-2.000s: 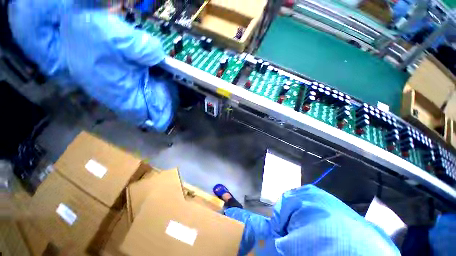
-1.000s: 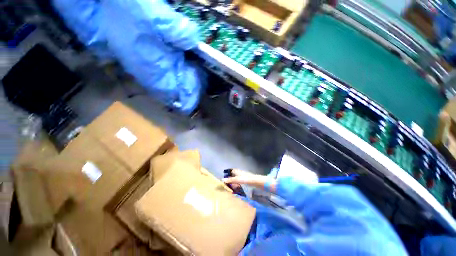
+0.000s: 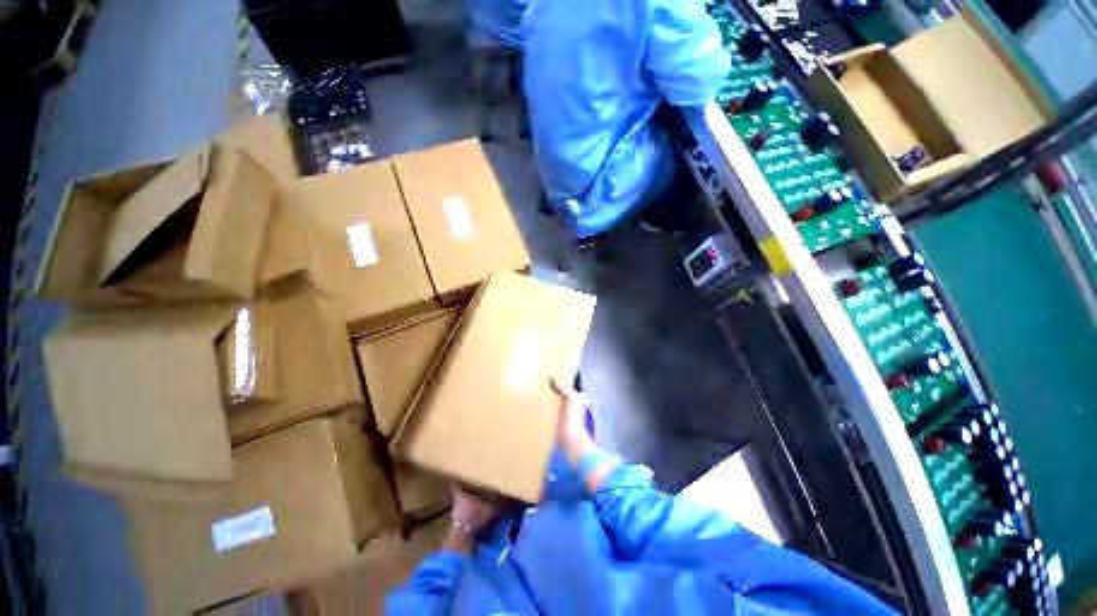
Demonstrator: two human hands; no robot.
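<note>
A closed brown carton [image 3: 475, 391] with a white label is tilted above the carton stack in the middle of the head view. My left hand [image 3: 472, 510] is at its lower edge, fingers partly hidden under the carton. A thin band shows at that wrist. My right hand [image 3: 570, 421] holds its right side, with fingers against the edge near the label. Beneath and beside it are stacked cartons [image 3: 347, 247], several with white labels.
An open empty carton [image 3: 90, 229] with raised flaps lies at the left. A person in a blue smock [image 3: 596, 108] stands at the conveyor line [image 3: 830, 325], which carries green circuit boards [image 3: 896, 319]. A black bin [image 3: 325, 30] is on the floor at the top.
The view has swung left toward the stack. My right hand has moved onto the carton's right side, my left hand has come into view, and the carton is now tilted and turned.
</note>
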